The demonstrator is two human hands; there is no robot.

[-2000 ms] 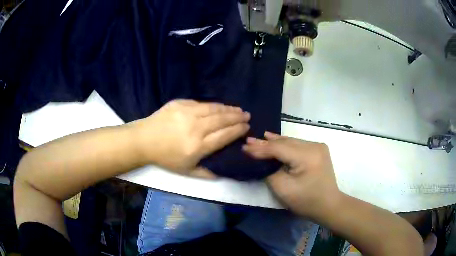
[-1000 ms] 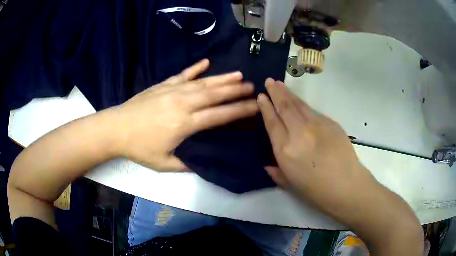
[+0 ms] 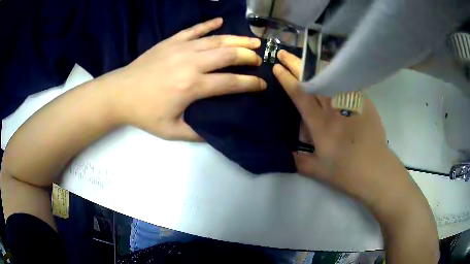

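Dark navy cloth [image 3: 242, 129] lies on the white table and passes under the metal presser foot [image 3: 270, 51]. My left hand [image 3: 180, 80] lies flat on the cloth, fingers spread, with its fingertips just left of and below the foot. My right hand [image 3: 335, 131] lies at the cloth's right edge, index and middle fingertips on the cloth close to the foot. Its thumb is near the cloth's edge, beside a small dark shiny thing that I cannot make out. The machine head partly covers my right hand, and its grip is unclear.
The grey-white sewing machine head [image 3: 381, 46] reaches over from the upper right, with a ribbed cream knob [image 3: 348, 102] above my right hand. The white table [image 3: 170, 191] has a curved front edge. A metal fitting [image 3: 459, 171] is at the far right. A yellowish tag [image 3: 60, 201] hangs lower left.
Both hands have moved up with the cloth to the presser foot. The white lettered tape loop at the top has left view. The machine head now appears larger and lower.
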